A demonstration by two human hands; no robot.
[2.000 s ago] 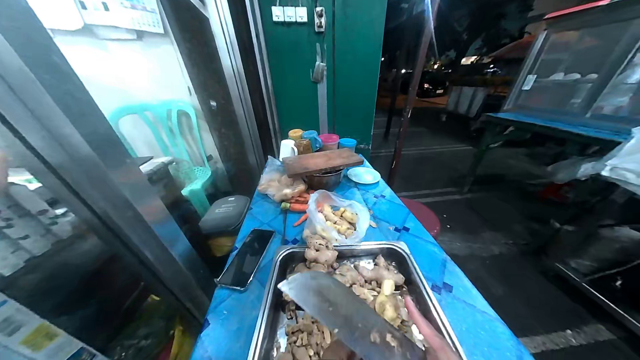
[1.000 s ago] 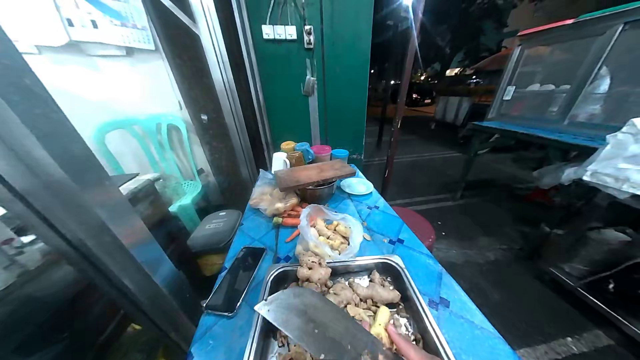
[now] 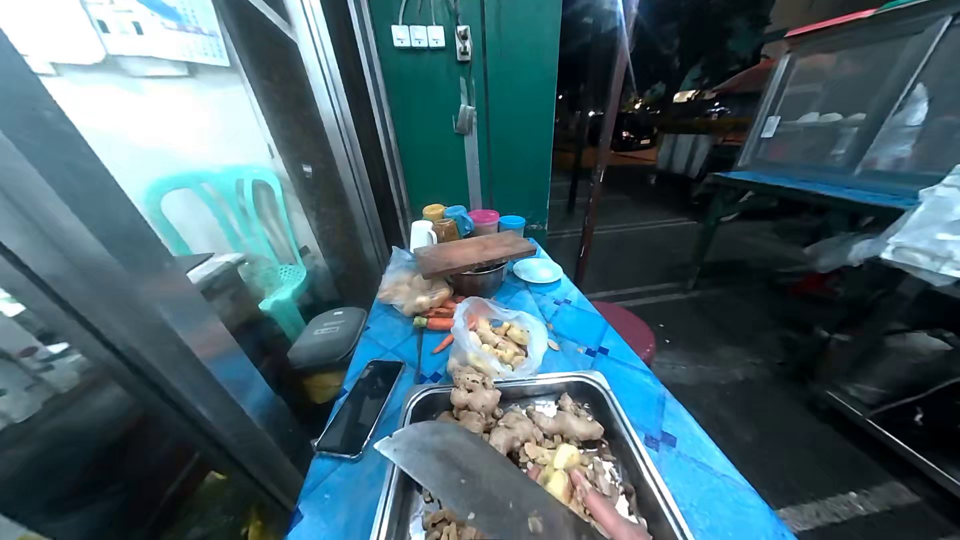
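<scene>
A broad knife blade (image 3: 480, 480) slants over a metal tray (image 3: 637, 442), its tip toward the left rim. The handle is out of frame, and the hand on it cannot be seen. Fingers of what appears to be my left hand (image 3: 604, 506) hold a partly peeled piece of ginger (image 3: 559, 484) beside the blade; the blade hides part of this hand. My right hand is not in view. Unpeeled ginger (image 3: 566, 424) and brown peelings (image 3: 450, 525) lie in the tray. Just beyond it is a clear plastic bag (image 3: 536, 341) of peeled ginger pieces (image 3: 502, 341).
A smartphone (image 3: 360, 409) lies left of the tray on the blue tablecloth (image 3: 690, 472). Farther back are carrots (image 3: 439, 323), another filled bag (image 3: 409, 289), a wooden board (image 3: 476, 253) on a metal bowl (image 3: 480, 280), a plate (image 3: 537, 270) and colored containers (image 3: 484, 220). A red stool (image 3: 626, 330) stands at right.
The hand and the ginger piece remain close to the blade over the tray. The camera view has shifted slightly.
</scene>
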